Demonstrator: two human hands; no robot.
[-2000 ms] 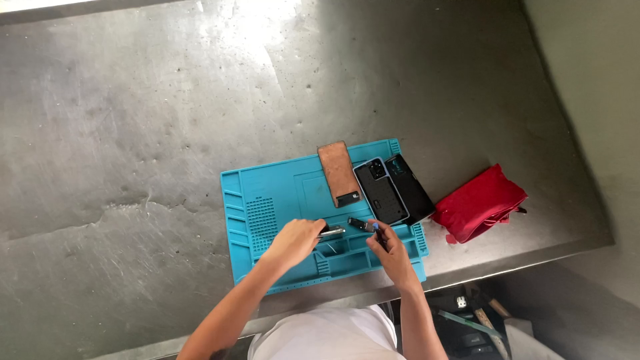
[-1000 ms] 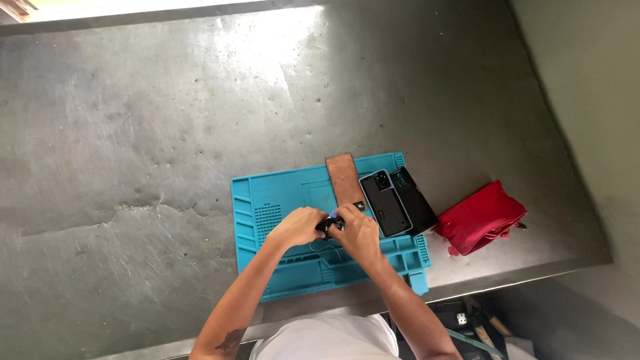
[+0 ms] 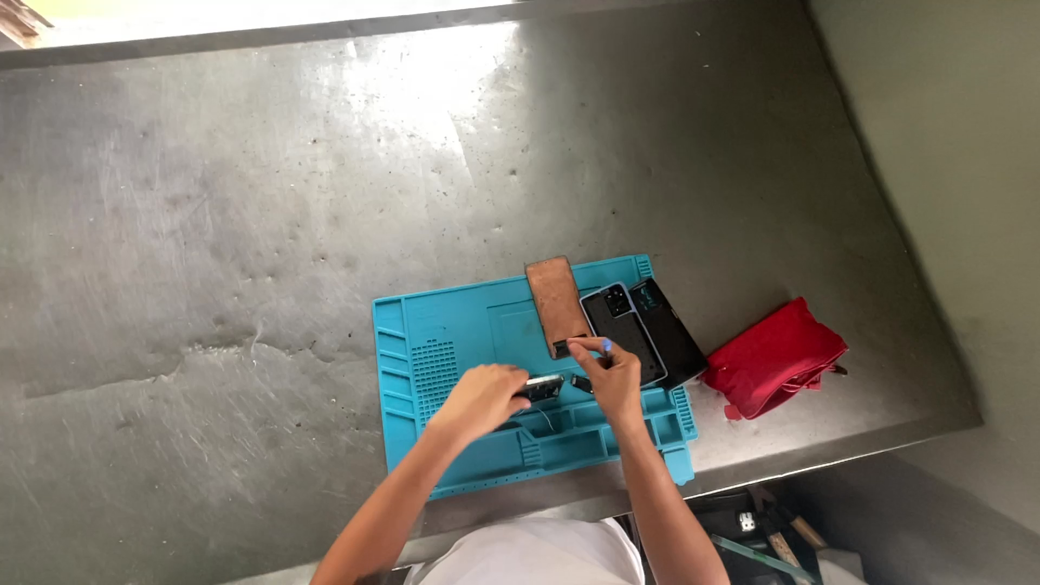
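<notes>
My left hand [image 3: 481, 396] grips a small black device with a silvery edge [image 3: 543, 388] above the teal silicone work mat [image 3: 455, 317]. A thin pale wire [image 3: 546, 418] hangs below that device. To its right, my right hand [image 3: 611, 379] holds a slim tool with a blue tip [image 3: 607, 347] between the fingers. A small black piece [image 3: 581, 383] shows beside that hand; whether the hand holds it I cannot tell. Beyond the hands lies a brown flat case [image 3: 556, 302] with a dark patch at its near end. A phone with a camera block [image 3: 624, 325] lies to its right.
A black box [image 3: 670, 335] lies beside the phone, partly over the mat's right side. The red fabric pouch [image 3: 772, 357] rests on the metal table [image 3: 244, 244] farther right. Below the table's near edge, a dark container holds wooden-handled tools [image 3: 782, 546].
My hands were together over the mat one second ago and are now apart. The right hand has moved to the right, and the device in my left hand shows more plainly.
</notes>
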